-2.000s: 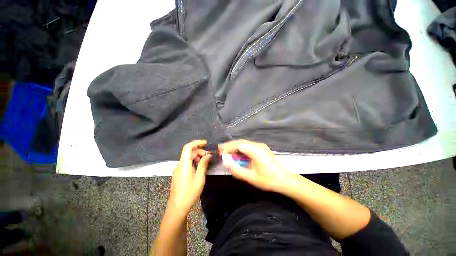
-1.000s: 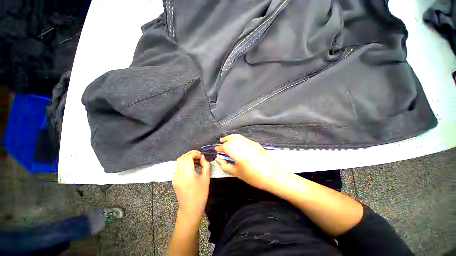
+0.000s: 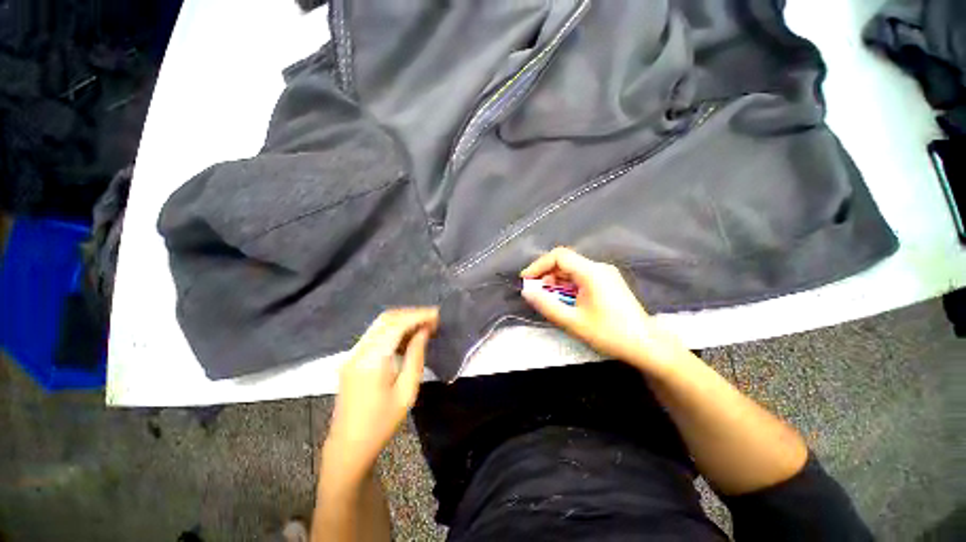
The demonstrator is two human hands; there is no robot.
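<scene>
A dark grey knit garment [image 3: 593, 212] lies spread on the white table, with pale stitched seams running diagonally across it. Its near edge with a pale stitch line hangs slightly over the table's front edge between my hands. My left hand [image 3: 390, 355] pinches the cloth at this near edge, left of the stitched corner. My right hand [image 3: 588, 302] is to the right on the near edge, fingertips pinching the cloth. It also holds a small tool [image 3: 553, 290] with red, white and blue showing; its tip is hidden.
The white table [image 3: 148, 365] curves around the garment. Dark clothing [image 3: 74, 116] is heaped at left above a blue bin [image 3: 42, 307]. Another dark garment [image 3: 924, 48] and a black shiny rectangle [image 3: 946, 175] lie at the right edge. Speckled floor shows below.
My right hand has moved right and slightly up, apart from my left hand. The near edge now dips between them. The garment has shifted left in view. A person's leg at lower left has gone.
</scene>
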